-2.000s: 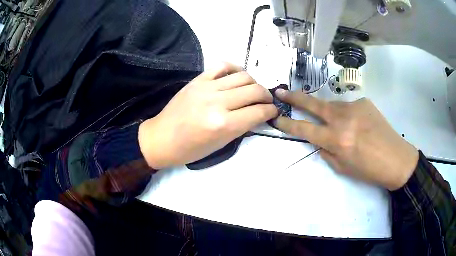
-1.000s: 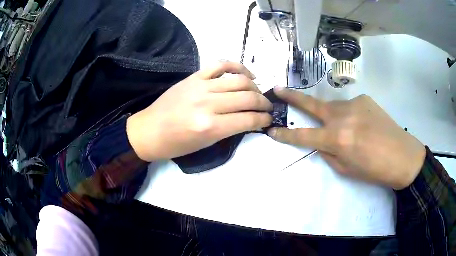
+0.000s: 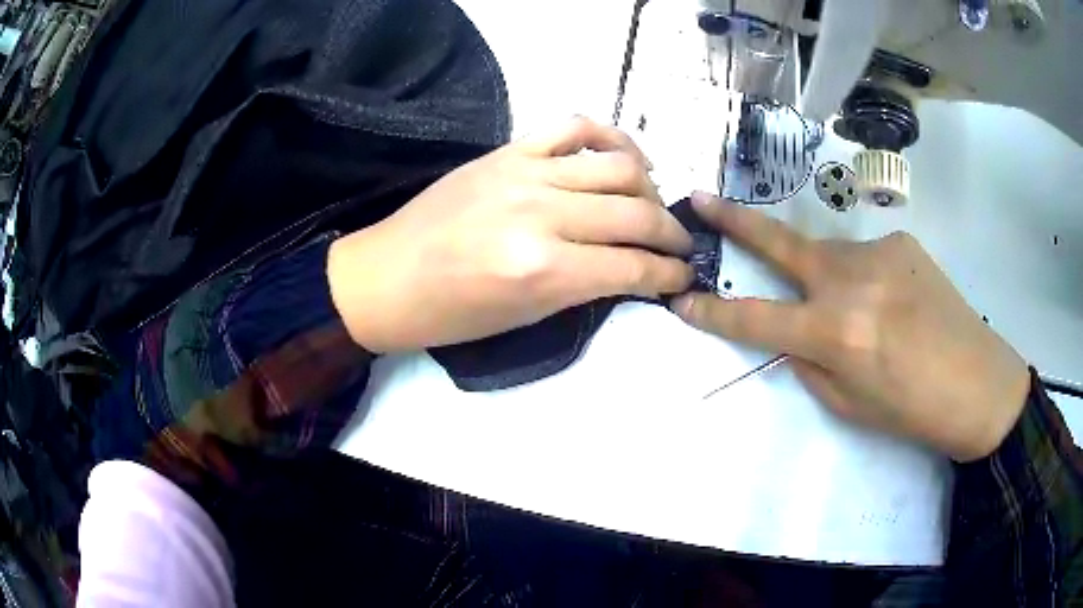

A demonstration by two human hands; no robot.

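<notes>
A large dark garment panel (image 3: 392,71) with pale stitch lines lies at the left and runs under my left hand (image 3: 511,244). Its small folded end (image 3: 703,247) lies flat on the white table in front of the needle plate. The fingertips of my left hand press on the folded end from the left. My right hand (image 3: 861,315) has two fingers spread, with their tips at the upper and lower corners of the folded end. A thin spike (image 3: 746,377), perhaps an awl, sticks out from under my right hand, its tip pointing lower left.
The sewing machine head (image 3: 998,77) is at the upper right, with a cream tension dial (image 3: 881,176). The slotted needle plate (image 3: 784,154) lies just beyond the folded end. The white table (image 3: 665,475) has a curved front edge. A pink cloth-like shape (image 3: 149,540) is at the lower left.
The camera view has shifted slightly, moving the whole scene in the picture. Both hands remain at the folded end, with only small finger movements.
</notes>
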